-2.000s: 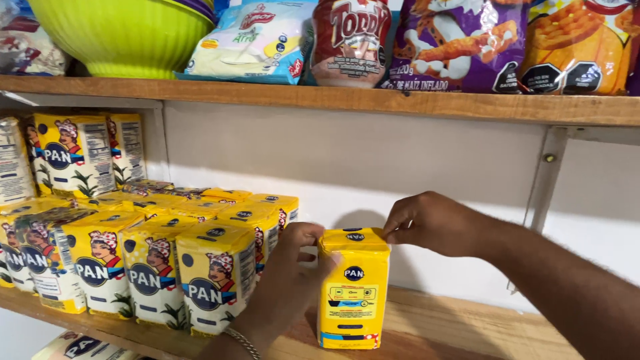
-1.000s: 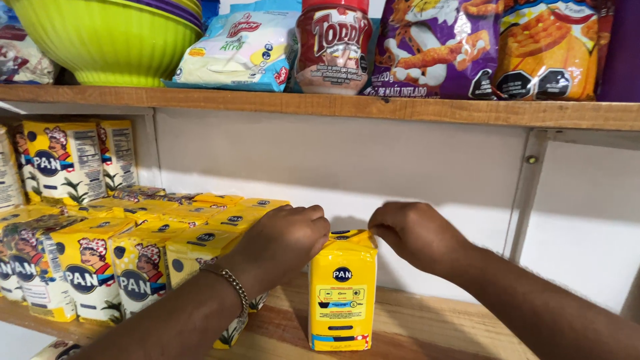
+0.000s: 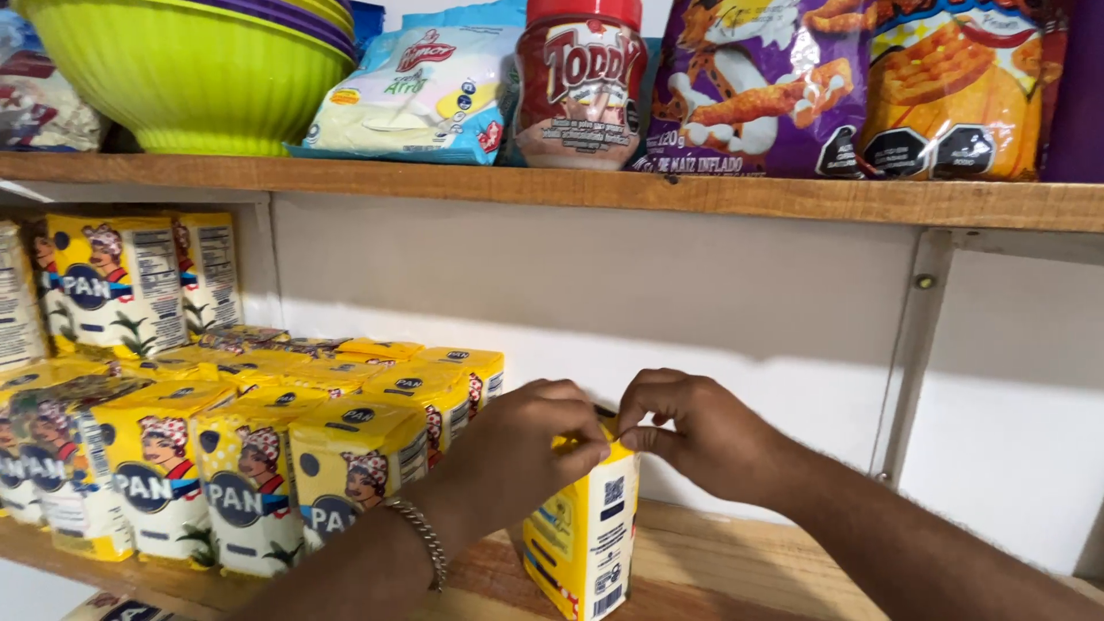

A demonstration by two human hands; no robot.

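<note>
A yellow and white P.A.N. flour packet [image 3: 595, 535] stands upright on the lower wooden shelf, a narrow white side with a printed code facing me. At its top, my left hand [image 3: 526, 448] pinches the left part of the folded wrapper, a chain bracelet on its wrist. My right hand [image 3: 690, 427] pinches the top's right corner between thumb and fingers. The two hands nearly touch and hide most of the packet's top. Left of them stand rows of similar flour packets [image 3: 250, 492], the nearest just beside my left forearm.
Above runs a wooden shelf [image 3: 552, 191] bearing green and purple bowls [image 3: 190, 78], a blue and white bag [image 3: 414, 95], a red-lidded Toddy jar [image 3: 580, 86] and snack bags [image 3: 768, 86]. More packets [image 3: 116, 280] are stacked at the far left. A metal bracket [image 3: 918, 345] stands against the wall.
The packet has turned from its yellow broad face towards its white narrow side. Both hands have stayed at its top and have come closer together.
</note>
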